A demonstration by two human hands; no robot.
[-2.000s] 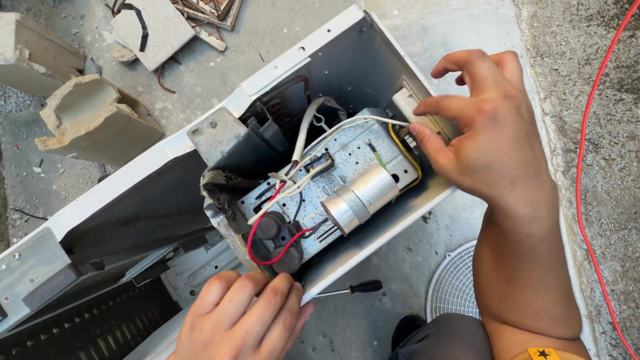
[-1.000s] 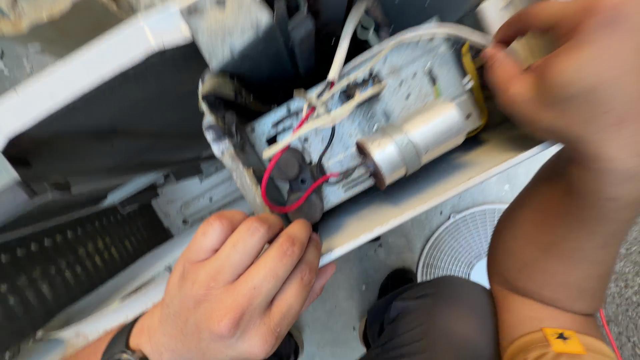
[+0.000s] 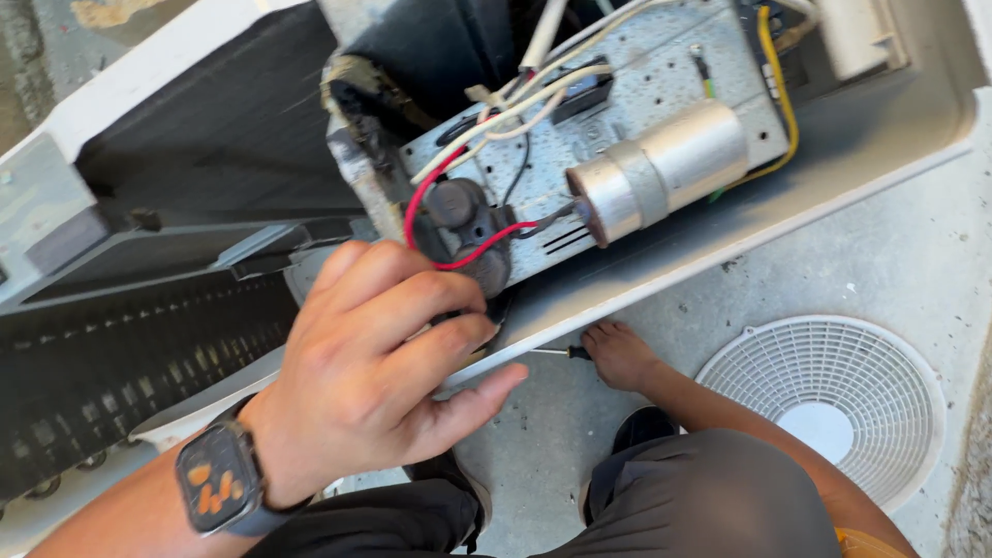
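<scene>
My left hand [image 3: 387, 364], with a smartwatch on its wrist, rests at the near wall of an opened air-conditioner outdoor unit [image 3: 666, 287]; its fingertips are partly hidden beside a round black component [image 3: 484, 267]. Down on the concrete floor, my right hand [image 3: 620, 355] has its fingers around the black handle of a screwdriver [image 3: 577, 353], whose shaft points left under the unit's edge. Inside the casing, a perforated metal plate [image 3: 643, 116] carries a silver cylindrical capacitor [image 3: 659, 174]. A red wire [image 3: 411, 221] loops by the black components, and white cables [image 3: 542, 93] cross the plate.
A round white plastic fan grille [image 3: 829, 403] lies on the floor at the right. Dark finned coil [image 3: 139, 372] shows at the lower left, under a dark panel [image 3: 225, 116]. My knees and shoes are close below the casing.
My right hand has left the white part and cable at the casing's right end and come down to the screwdriver on the floor. My left hand stays by the near wall. The view has moved closer.
</scene>
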